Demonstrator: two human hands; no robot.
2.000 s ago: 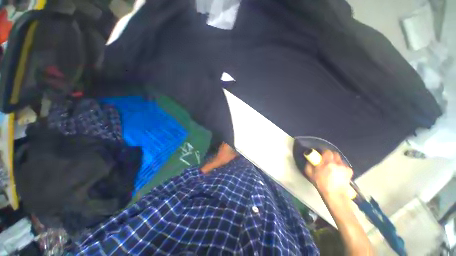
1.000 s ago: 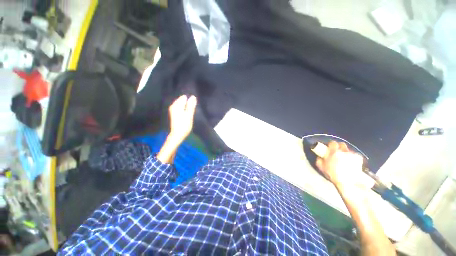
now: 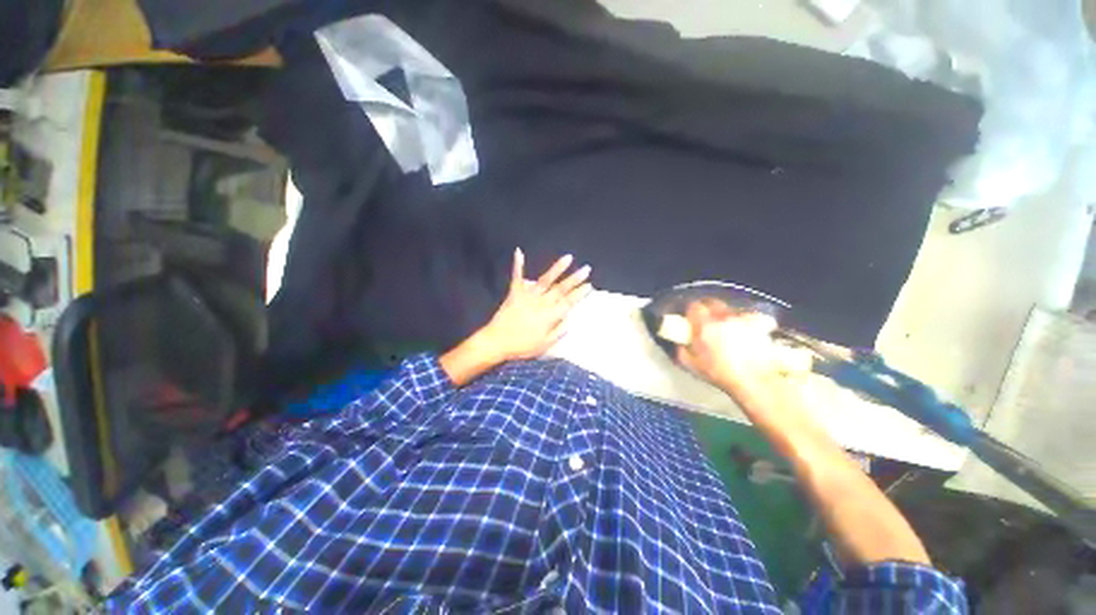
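Note:
The large dark garment piece (image 3: 673, 156) lies over most of the white-topped table (image 3: 1010, 276). My right hand (image 3: 727, 348) is closed on the pale yellow handle of the iron (image 3: 659, 312), whose dark sole rests at the cloth's lower edge. The iron's blue-wrapped hose runs off to the right. My left hand (image 3: 535, 310) lies with spread fingers at the cloth's lower edge, over the white table edge, and holds nothing that I can see. A folded pale interfacing piece (image 3: 451, 126) lies on the cloth's left part.
Small dark snips (image 3: 976, 220) lie right of the cloth. A pale square pad (image 3: 1034, 408) is at the right end. A dark chair-like object (image 3: 144, 384) stands at left, by a yellow edge (image 3: 88, 216). Sheer whitish material (image 3: 1022, 96) lies at the upper right.
My left hand has come right and down from above the cloth's left side onto its lower edge. The iron, still in my right hand, shows further left and nearer my left hand. The view has shifted.

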